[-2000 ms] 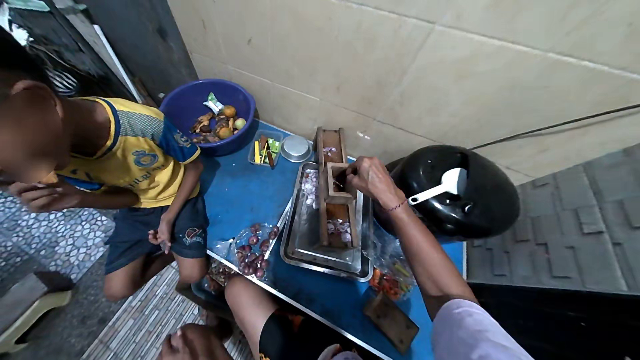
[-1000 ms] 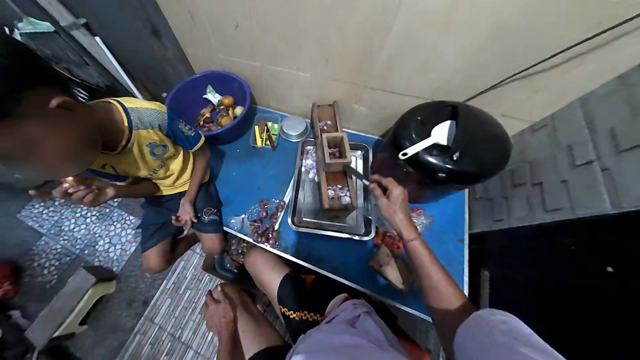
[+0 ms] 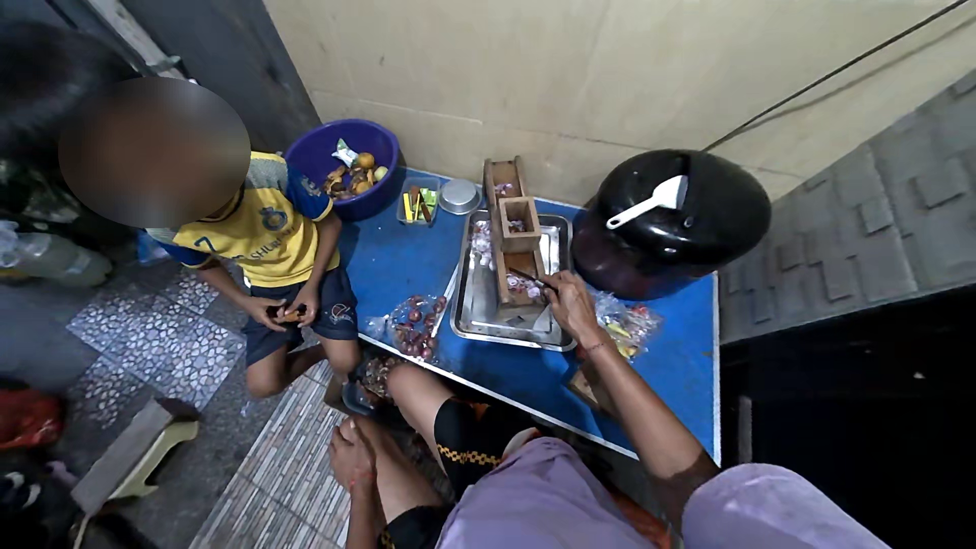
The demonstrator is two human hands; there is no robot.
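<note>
My right hand grips a small knife, its blade over sliced shallots in the lower end of a wooden slicer. A square wooden box with shallot pieces inside sits midway along the slicer. The slicer lies lengthwise over a metal tray, where more slices are scattered on the left side. Down by my leg, my left hand rests near my shin, its fingers partly hidden; it shows no object. A plastic bag of whole shallots lies left of the tray.
A large black pot bearing a white spatula stands to the right. Beyond the tray are a purple basin, a small plastic container and a round metal tin. A wooden piece lies under my right forearm. Another person sits at left.
My right hand was at the square box two seconds ago, then moved off it toward me, and now holds the knife over the slicer's near end. The other person's raised hand has come down.
</note>
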